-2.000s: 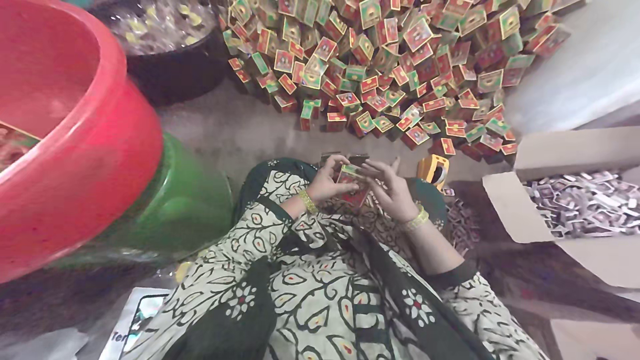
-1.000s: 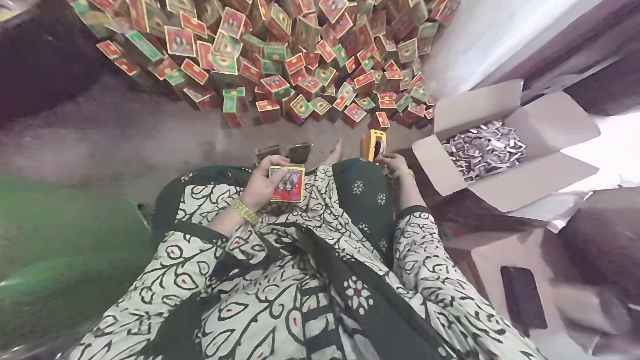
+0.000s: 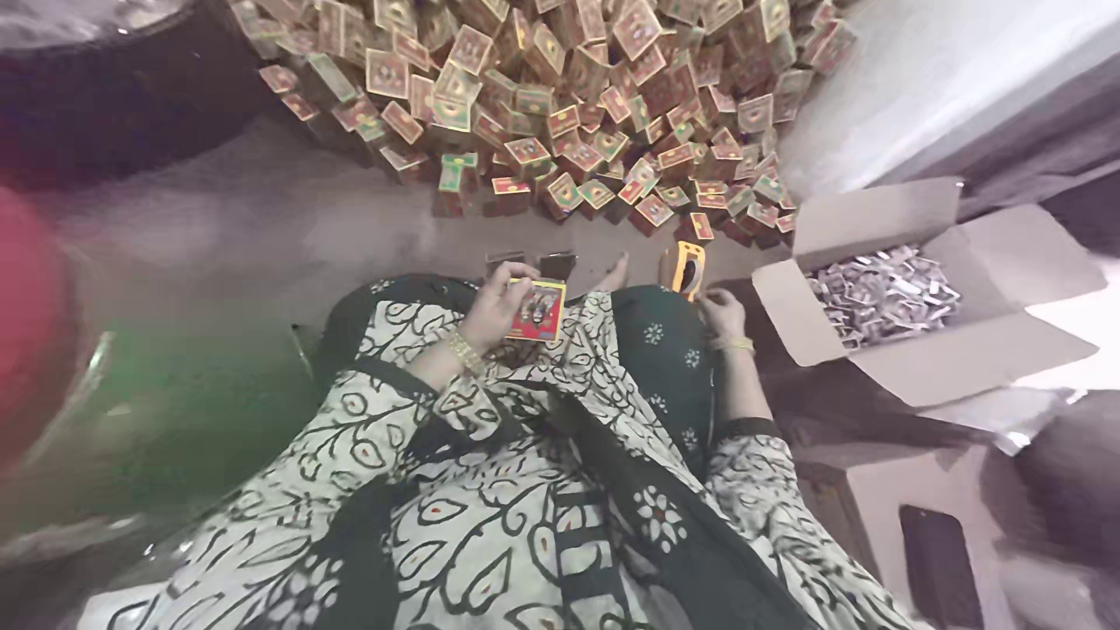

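Note:
My left hand (image 3: 500, 306) holds a small red box with a yellow border (image 3: 537, 311) over my lap, its printed face up. Beyond my right knee, my right hand (image 3: 723, 317) is low with its fingers bent, close to a yellow tape dispenser or similar yellow-framed item (image 3: 689, 269); whether it grips anything small cannot be told. Two dark, flat-topped items (image 3: 557, 265) stand on the floor just past my left hand. A large heap of small red and green printed boxes (image 3: 564, 122) lies on the floor ahead.
An open cardboard box (image 3: 884, 210) at the right holds many small pale and brown pieces (image 3: 888, 293). Nearer stands another carton (image 3: 910, 477) with a dark phone-like object (image 3: 941, 564) on it. A red tub (image 3: 26, 332) and a dark tub (image 3: 131, 96) are at the left.
Two seconds ago both hands were together at the small red box; my right hand has since moved away to the right, beside the yellow item. My left hand keeps the box. The view has shifted.

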